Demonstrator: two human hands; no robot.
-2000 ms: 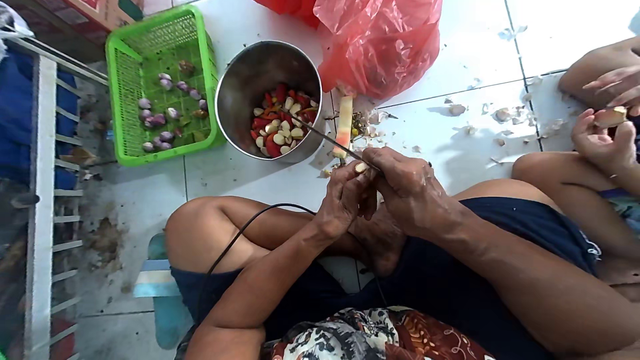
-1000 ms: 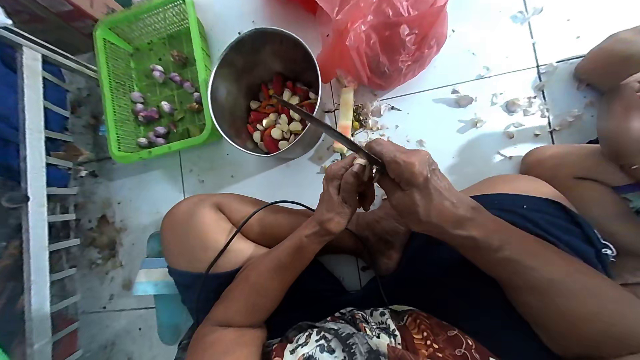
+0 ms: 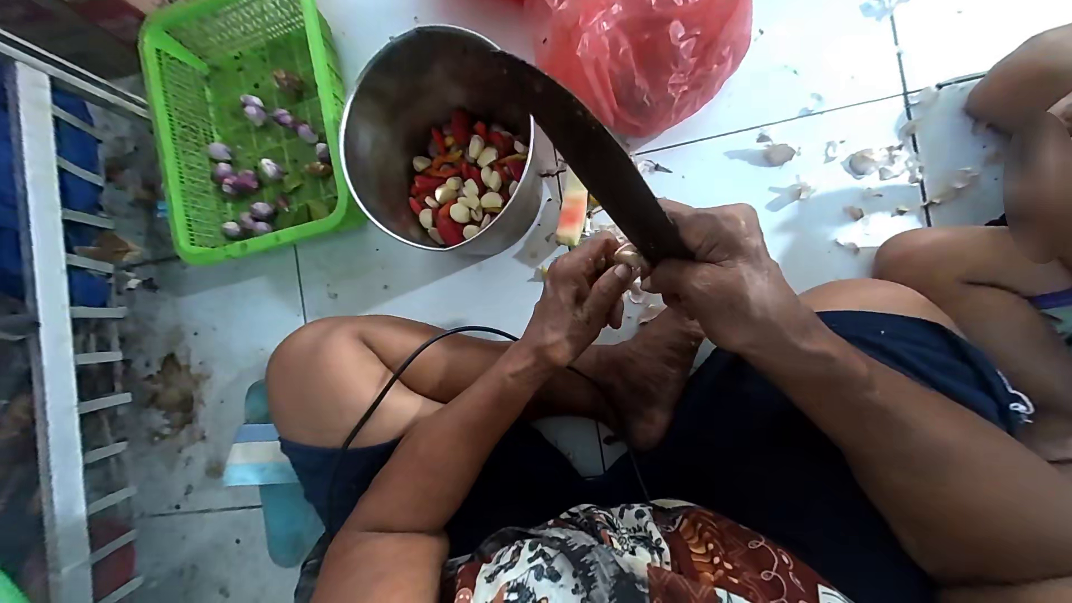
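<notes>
My right hand point(image 3: 720, 272) is closed around the base of a long dark knife blade point(image 3: 599, 163); its handle is hidden in the fist. The blade slants up and left over the rim of a steel pot point(image 3: 368, 184). Against the blade's base, my left hand point(image 3: 582, 293) pinches a garlic clove point(image 3: 630, 256) between thumb and fingers. Peeled garlic cloves point(image 3: 469, 201) and cut red chillies point(image 3: 450, 228) lie in the pot. Left of it, a green plastic basket point(image 3: 339, 213) holds several shallots point(image 3: 241, 182).
Beyond my hands sits a red plastic bag point(image 3: 645, 63). Garlic skins point(image 3: 875, 161) are scattered on the tiles at right, near another person's bent leg point(image 3: 980, 251). A pale and red strip point(image 3: 573, 211) lies beside the pot. A metal rack point(image 3: 50, 335) stands at far left.
The knife blade has swung up and now appears broad over the pot's rim. The other person's hands, seen at the right two seconds ago holding something, are no longer clearly visible.
</notes>
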